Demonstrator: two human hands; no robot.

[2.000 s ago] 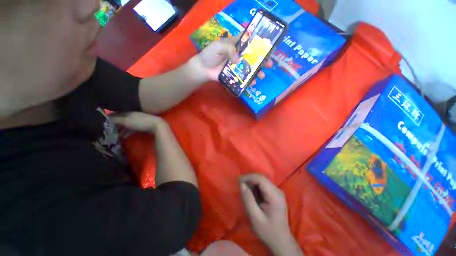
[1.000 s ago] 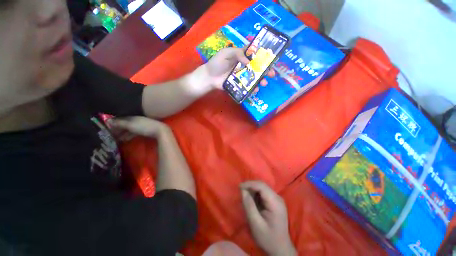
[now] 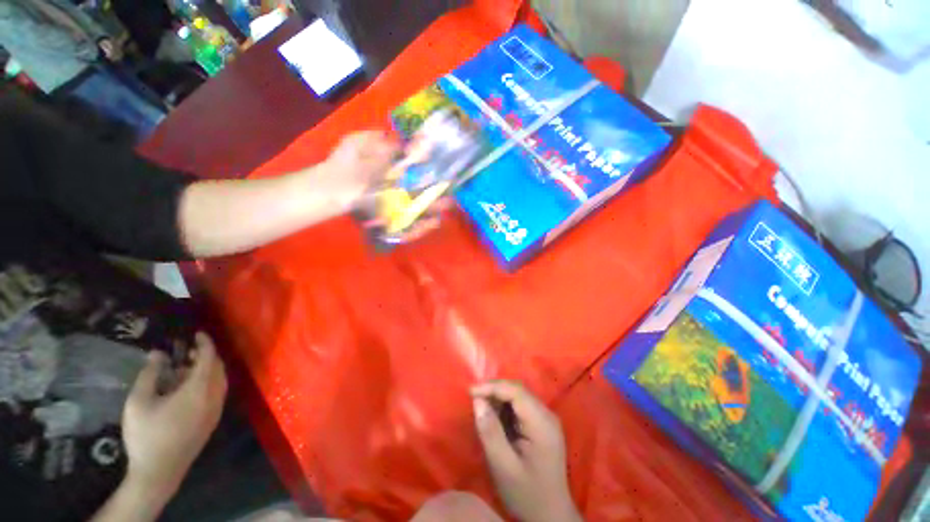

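Note:
My right hand (image 3: 522, 449) rests on the red plastic sheet (image 3: 337, 357) at the bottom centre, fingers loosely curled. A dark patch shows between thumb and fingers; whether it is shadow or a thing is unclear. No hand that I can tell as my left shows; a rounded patch of skin at the bottom edge is unclear. A person in black holds a smartphone (image 3: 423, 184), blurred, over the sheet. Two blue computer print paper packs with white straps lie on the sheet, one at the upper centre (image 3: 556, 133), one at the right (image 3: 785, 357).
Another hand (image 3: 173, 418), seemingly that person's, is at the lower left by the printed shirt. White paper (image 3: 321, 56) lies on the dark red desk (image 3: 219, 122). Green-capped bottles (image 3: 204, 49) and another person's clothing show at the top left. A black round-framed item (image 3: 894, 270) is at the right.
The person in black has moved left, and the face is out of view. The phone has moved left and down off the pack. A hand now shows at the lower left. My right hand stays curled.

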